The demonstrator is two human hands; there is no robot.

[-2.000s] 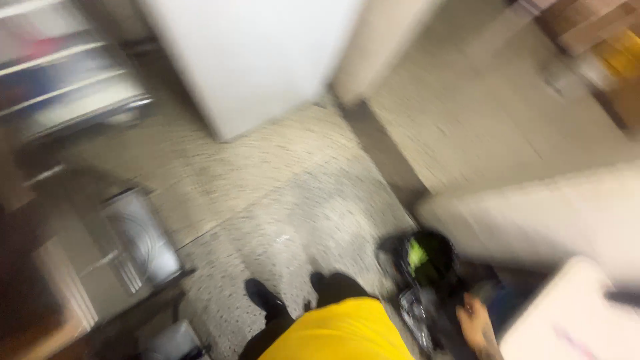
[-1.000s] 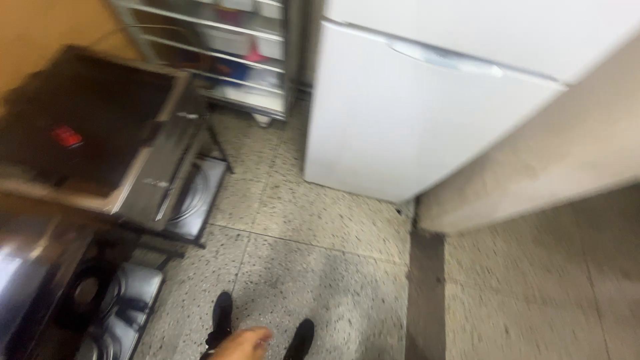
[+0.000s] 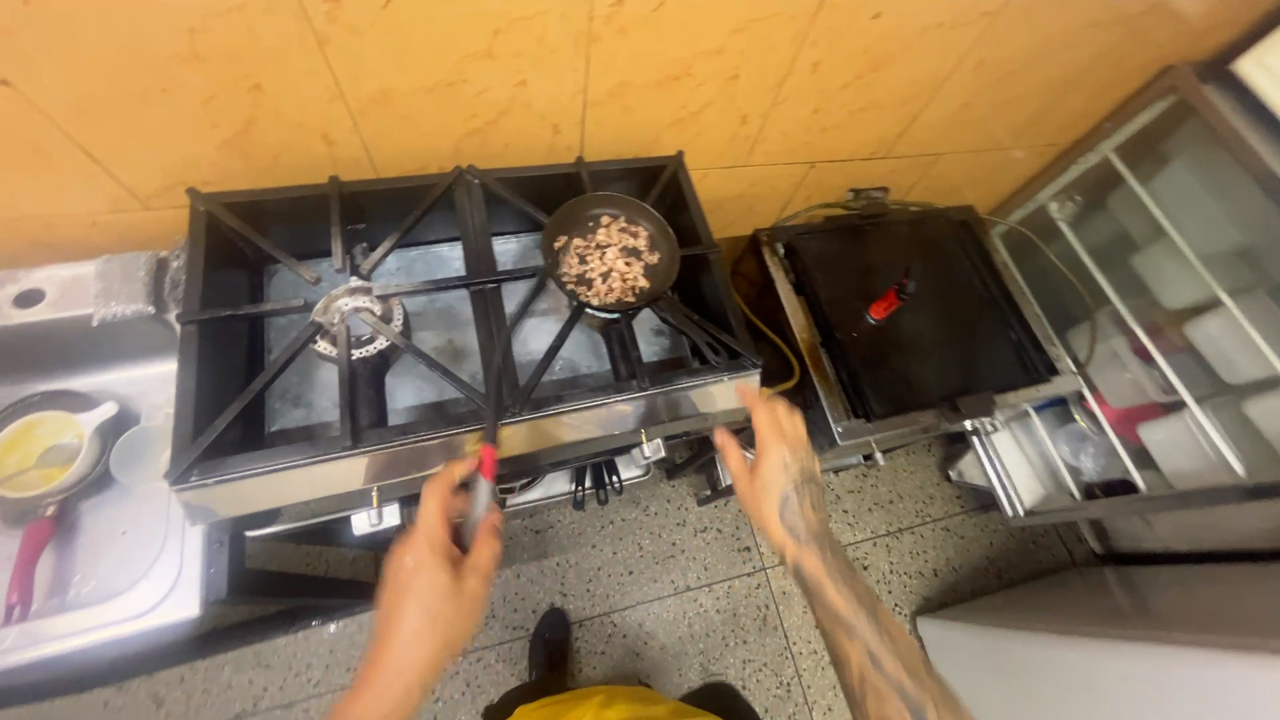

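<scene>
My left hand (image 3: 440, 560) holds a utensil by its red and grey handle (image 3: 486, 475); its dark thin shaft reaches up over the front of the gas stove (image 3: 470, 412). What the shaft ends in is hard to tell. With nothing in it and the fingers apart, my right hand (image 3: 775, 470) is near the stove's front right corner. A black frying pan (image 3: 667, 280) rests on the right burner, its handle pointing down and right. Small browned pieces of food (image 3: 608, 260) lie in the pan. The left burner (image 3: 357, 320) carries no pan.
Right of the stove, a red lighter-like object (image 3: 888, 300) lies on a dark griddle (image 3: 940, 340). A wire shelf unit (image 3: 1150, 320) holds containers. At left, a steel sink (image 3: 130, 550) holds a bowl (image 3: 45, 450) of yellow liquid. A white appliance (image 3: 1110, 650) stands lower right.
The view has swung from the floor and white refrigerator to the stove. Both hands are now in front of it, the left with a utensil.
</scene>
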